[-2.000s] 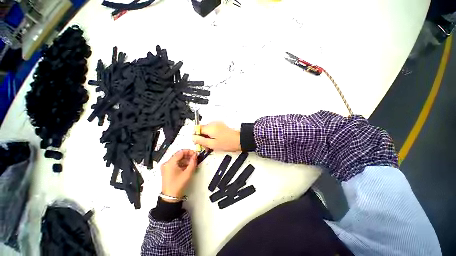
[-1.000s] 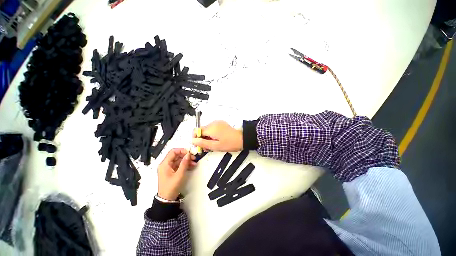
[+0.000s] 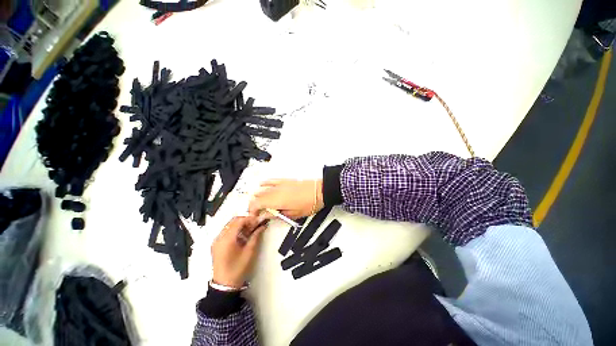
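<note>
My left hand (image 3: 232, 251) holds a black fabric tab (image 3: 251, 230) between its fingers, just in front of the apron's left side. My right hand (image 3: 285, 197) is against it and holds a slim tool (image 3: 283, 217) with a pale, whitish end pointing down and right; its handle is mostly hidden by the fingers. Several set-aside tabs (image 3: 317, 262) lie near the apron, right beneath the tool's end. A large heap of black strap tabs (image 3: 192, 128) lies beyond my hands.
Red-handled snips (image 3: 410, 86) lie at right on a twisted cord (image 3: 454, 123). Small black pieces (image 3: 81, 111) are piled at far left. Bags of black pieces (image 3: 91, 311) stand lower left. A black box (image 3: 278, 7) and black strap (image 3: 172, 7) show at the top.
The tool in my right hand has turned from pointing away from me to pointing down and right. My right hand has tilted over, and the tab now shows between my left fingers.
</note>
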